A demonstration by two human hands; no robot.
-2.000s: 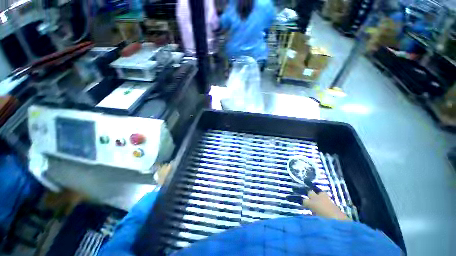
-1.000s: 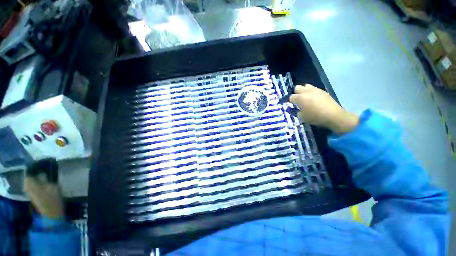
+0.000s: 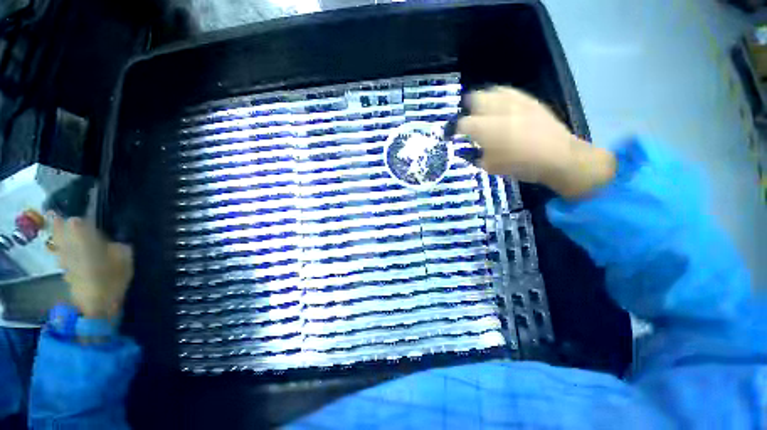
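Observation:
A large black tray (image 3: pixel 277 67) holds long silver strips (image 3: pixel 362 294) in rows, with upright columns (image 3: pixel 517 269) at its right side. A round white-rimmed dish (image 3: pixel 418 156) of tiny bright parts rests on the rows, upper right of centre. My right hand (image 3: pixel 526 138) is over the columns just right of the dish, with dark fingertips near the dish rim; whether it holds a part cannot be told. My left hand (image 3: pixel 92 260) is blurred, at the tray's left wall, with a blue band on the wrist; its grip is unclear.
A white control box (image 3: pixel 38 210) with a red button stands left of the tray. A clear plastic bag (image 3: pixel 227 10) lies beyond the tray's back edge. Grey floor (image 3: pixel 673 92) and part of a carton stack (image 3: pixel 753 84) show at the right.
The view has tilted down and closer over the tray. My right hand has moved from low beside the dish to the columns, now close to the dish's right rim. My left hand is nearer the tray wall.

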